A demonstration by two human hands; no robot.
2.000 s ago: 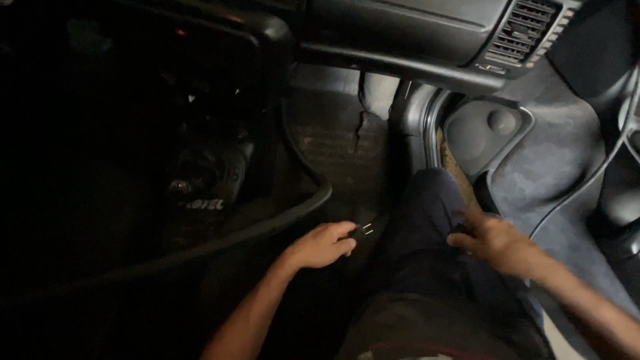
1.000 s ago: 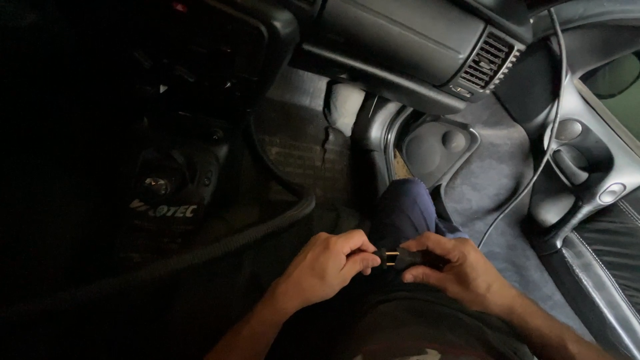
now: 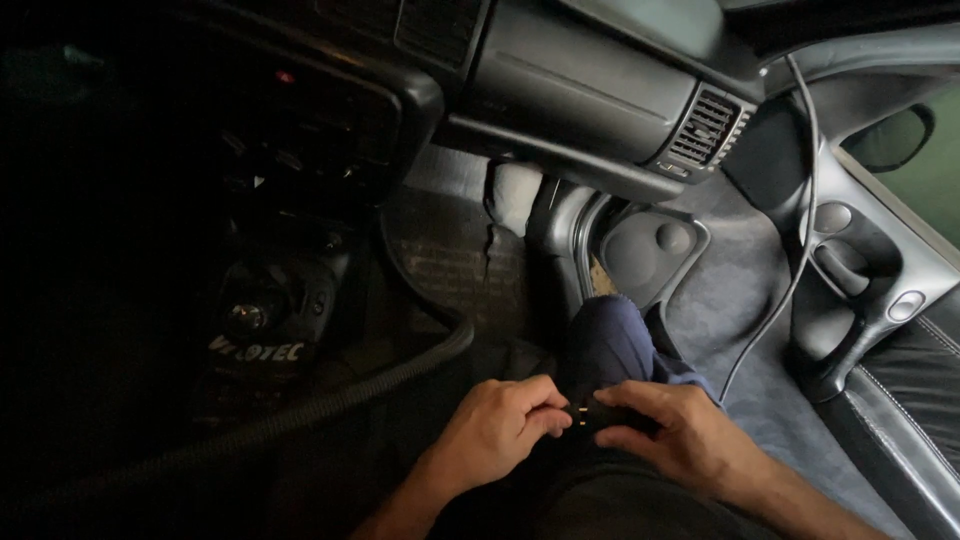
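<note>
Between thumb and fingers, my left hand (image 3: 506,427) pinches a small black electrical plug (image 3: 574,415) whose two metal pins point right. Just across from the pins, my right hand (image 3: 679,435) grips a dark connector (image 3: 619,418), its shape hard to make out in the shadow. The pins show in a narrow space between the two parts. A thin cable (image 3: 801,262) hangs down along the open car door and passes out of sight behind my right forearm.
A ribbed vacuum-type hose (image 3: 375,386) bends across the dark footwell at left, beside the gear lever (image 3: 246,315). Above are the glove box (image 3: 577,90) and an air vent (image 3: 705,127). The door panel (image 3: 862,225) stands at right, and a blue-clad knee (image 3: 611,337) is ahead of my hands.
Two seconds ago my hands were apart, the left one holding the plug. They came together by one second ago, with the connector in my right hand facing the plug. The view has shifted.
</note>
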